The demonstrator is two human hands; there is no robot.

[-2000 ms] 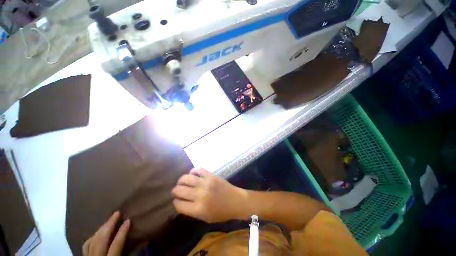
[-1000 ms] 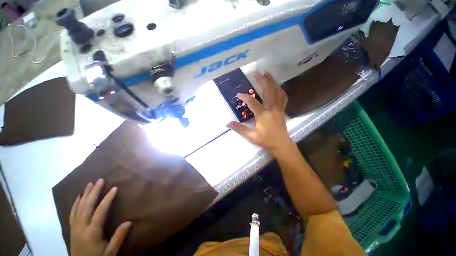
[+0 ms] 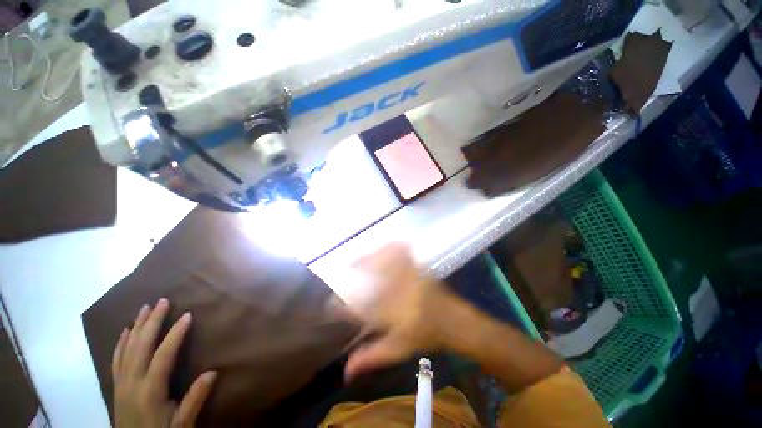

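Note:
A dark brown cut panel (image 3: 242, 326) lies flat on the white machine bed, its upper edge in the bright glare at the needle (image 3: 284, 219). My left hand (image 3: 159, 368) rests flat on the panel's left part, fingers spread. My right hand (image 3: 393, 309) is blurred, at the panel's right corner near the table's front edge; its grip cannot be made out. The smartphone (image 3: 409, 165) lies on the bed below the arm of the white sewing machine (image 3: 359, 71), its screen showing pink.
Another brown piece (image 3: 58, 185) lies at the left. Brown pieces (image 3: 539, 142) lie right of the phone, near clear plastic. A green basket (image 3: 631, 276) with scraps stands below the table at right. A white cigarette-like stick (image 3: 424, 397) shows at the bottom centre.
My right hand has moved from the phone back to the panel's right corner. The phone screen has turned from dark with red to pink. My left hand stays on the panel.

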